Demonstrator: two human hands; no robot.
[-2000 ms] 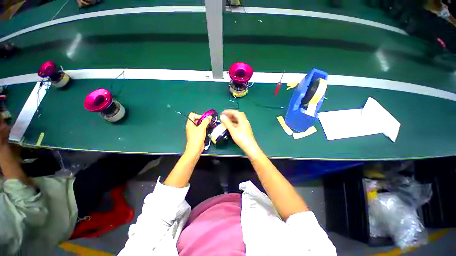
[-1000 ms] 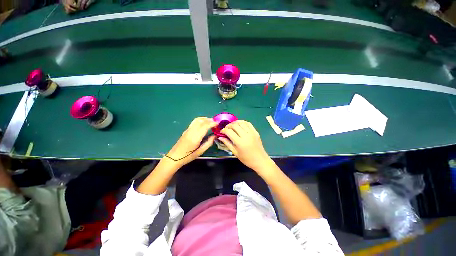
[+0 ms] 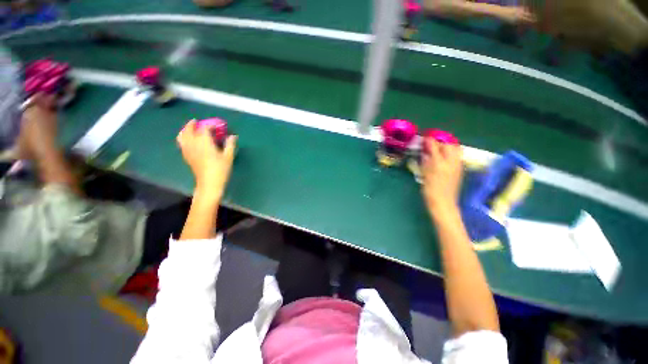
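Observation:
My left hand [image 3: 206,158] is closed around a magenta-topped unit [image 3: 214,128] on the green bench at the left. My right hand [image 3: 442,170] holds another magenta-topped unit [image 3: 440,137] near the rear rail. Its fingers cover most of the body. A third magenta-topped unit [image 3: 398,135] stands just left of my right hand, very close to the held one. The picture is blurred, so wires and small parts cannot be made out.
A blue tape dispenser [image 3: 490,195] stands right of my right hand, with folded white paper [image 3: 551,245] beyond it. Another unit [image 3: 150,78] stands at the far left by a white strip. A grey post [image 3: 380,67] rises behind. A neighbouring person's arm [image 3: 46,146] reaches in at left.
My hands have parted from the unit they held together. The right hand has moved with a unit to beside the rear one; the left has reached left onto another unit. The view has turned left.

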